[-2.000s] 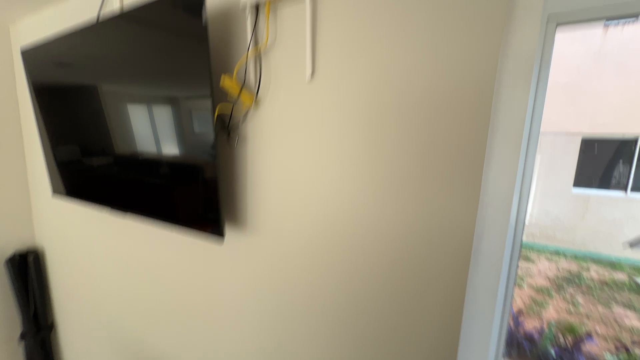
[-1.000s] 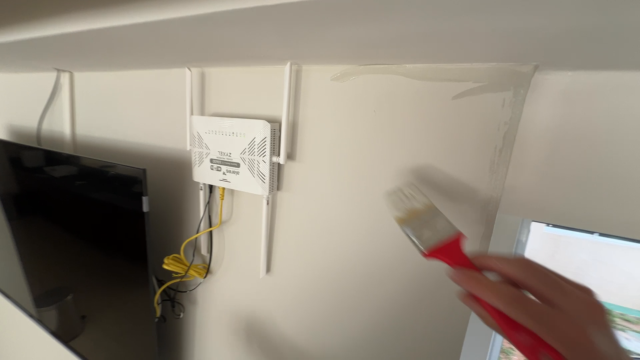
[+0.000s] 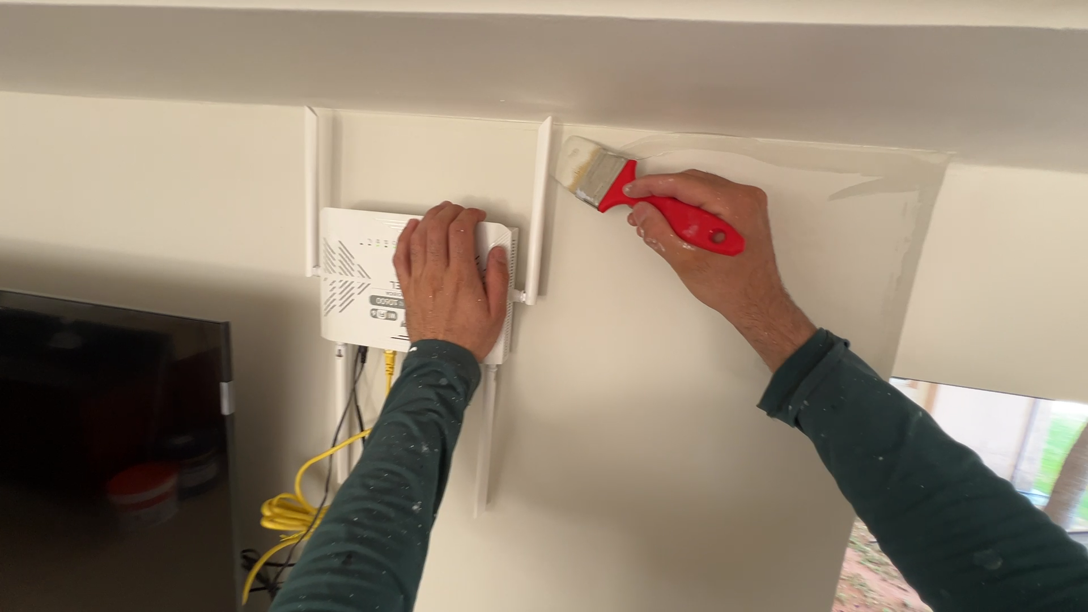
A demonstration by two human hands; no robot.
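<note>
My right hand (image 3: 710, 229) grips the red handle of a flat paintbrush (image 3: 599, 174). The brush's pale, paint-wet bristles touch the wall (image 3: 663, 365) just right of the router's upper right antenna, near the top edge of the wall. A darker wet band of paint (image 3: 765, 157) runs from the brush along that edge and down at the right corner. My left hand (image 3: 450, 280) lies flat over the right part of a white Wi-Fi router (image 3: 344, 280) mounted on the wall, its fingers over the upper edge. Whether it presses or holds the router, I cannot tell.
A wall-mounted TV (image 3: 110, 450) is at the lower left. Yellow cable (image 3: 293, 514) in a coil and black cords hang below the router, beside my left sleeve. A ceiling ledge (image 3: 544, 64) runs above the wall. A window (image 3: 1011, 433) opens at the lower right, behind my right sleeve.
My left hand has come into view, onto the router. The brush in my right hand has moved up and left, to beside the antenna. The view has swung from the TV to the router.
</note>
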